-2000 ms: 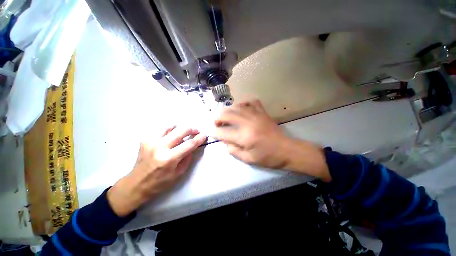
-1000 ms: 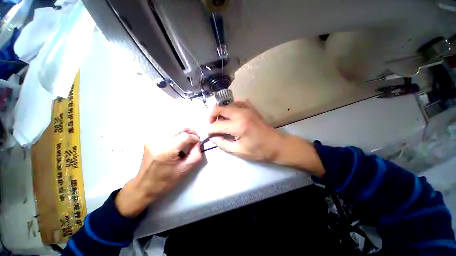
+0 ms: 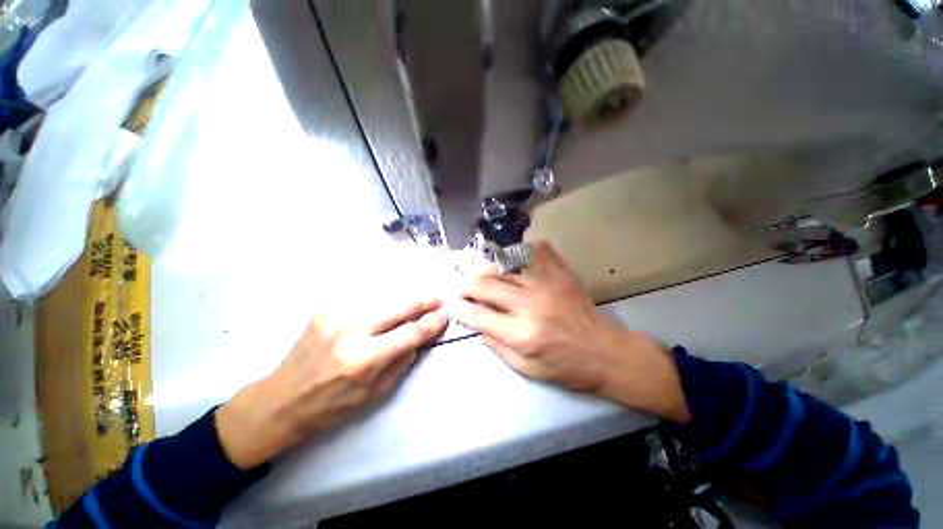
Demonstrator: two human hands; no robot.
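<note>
The sewing machine head (image 3: 455,114) fills the upper middle. Its presser foot and needle area is washed out by bright light. My left hand (image 3: 357,362) lies on the white tabletop left of the needle area, fingertips close to it. My right hand (image 3: 538,320) is just right of it, with fingers bent down below the small ridged knob (image 3: 515,258). The fingertips of both hands nearly meet at a small white piece (image 3: 453,324), which hardly shows against the white glare. Whether the fingers pinch it or press on it cannot be told.
White cloth parts (image 3: 62,196) lie heaped at the far left. Yellow tape (image 3: 122,351) over brown cardboard runs down the left side. A large ridged tension knob (image 3: 602,83) sits on the head. A small dark tool (image 3: 822,248) lies on the bed at right.
My fingers have moved from pinching and holding up a small piece with a dark edge to lying flatter at the table. The view has moved closer to the machine head.
</note>
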